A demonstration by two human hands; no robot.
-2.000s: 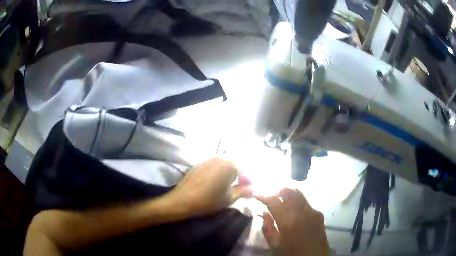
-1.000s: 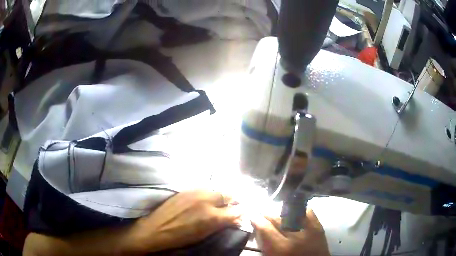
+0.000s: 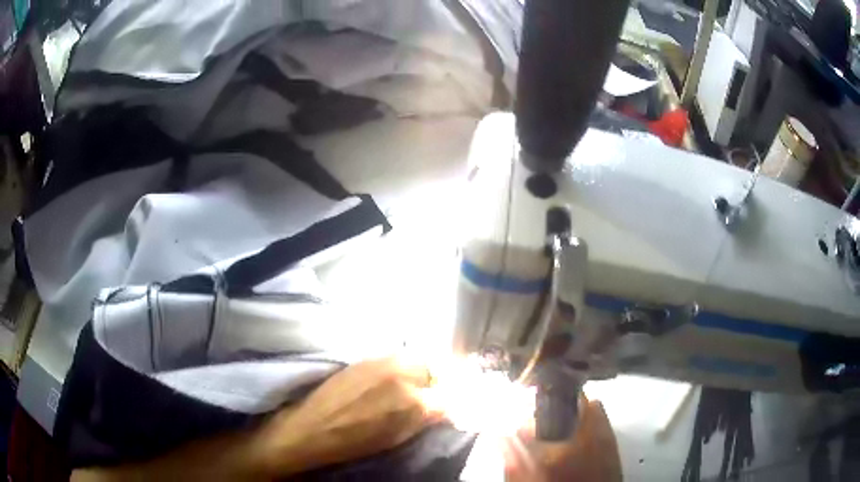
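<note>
A garment [image 3: 236,381], pale grey with a dark outer side, lies left of the sewing machine [image 3: 651,264] and runs to the needle area. My left hand [image 3: 363,405] lies on the garment, its fingertips lost in lamp glare beside the needle. It presses or pinches cloth there. My right hand [image 3: 589,447] is at the bottom, just below the machine head, partly hidden by a dark machine part and glare. Its fingers and what they hold cannot be made out. The needle and presser foot are washed out by the light.
A big heap of white-grey cloth with black bands [image 3: 330,104] lies behind the work. Thin black strips [image 3: 721,428] hang right of the needle, below the machine arm. A dark lamp or tube [image 3: 570,75] stands over the machine head. A cone or spool [image 3: 792,151] and a red item [image 3: 668,125] are behind.
The view has shifted, so the machine head appears lower and larger than two seconds ago. My hands stay near the needle; my right hand is now more covered by the machine and glare.
</note>
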